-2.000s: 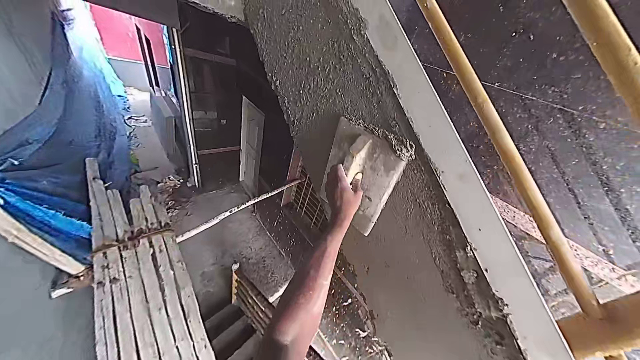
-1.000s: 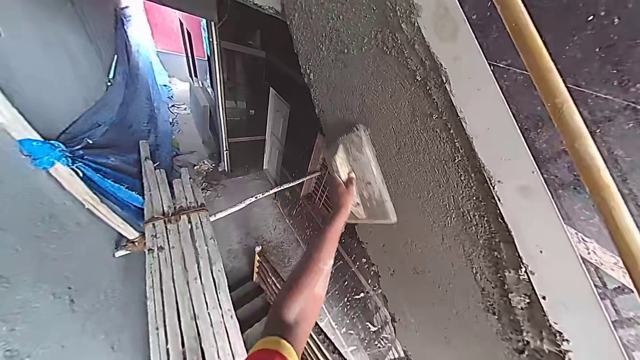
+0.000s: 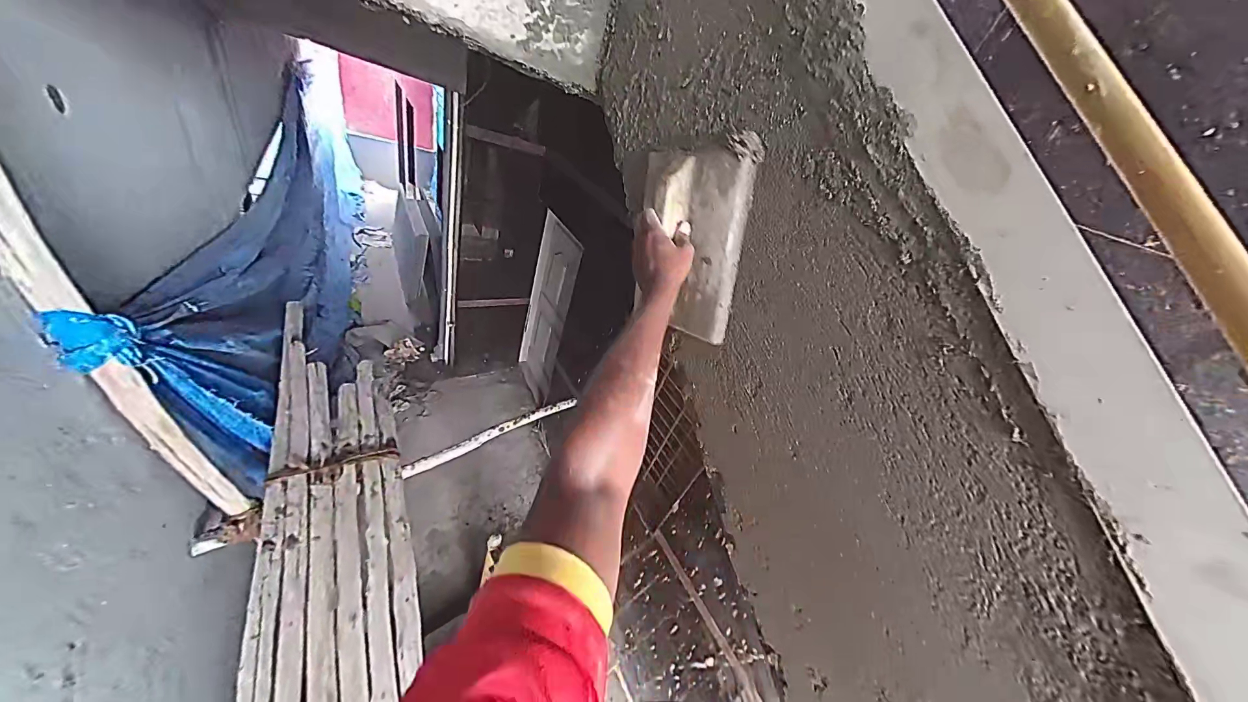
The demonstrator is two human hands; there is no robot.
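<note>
My right hand [image 3: 665,255] grips the handle of a plasterer's float [image 3: 717,239], a flat rectangular board smeared with mortar. The float lies against a sloping band of wet grey cement plaster [image 3: 877,390], near that band's upper left edge. A small lump of mortar sits at the float's top right corner. Above the float the plaster looks rough; below it there are smoother patches. My right arm reaches up from the bottom in a red sleeve with a yellow cuff. My left hand is out of view.
Bound wooden poles [image 3: 346,546] stand at lower left, beside a blue tarpaulin [image 3: 244,292] tied to a timber [image 3: 146,419]. A smooth pale strip [image 3: 1053,292] borders the plaster, with a yellow pole [image 3: 1141,146] beyond. Far below are a floor and a white door panel [image 3: 551,292].
My right hand and the float have moved up along the plaster since one second ago. More of the red sleeve shows. The view has shifted somewhat.
</note>
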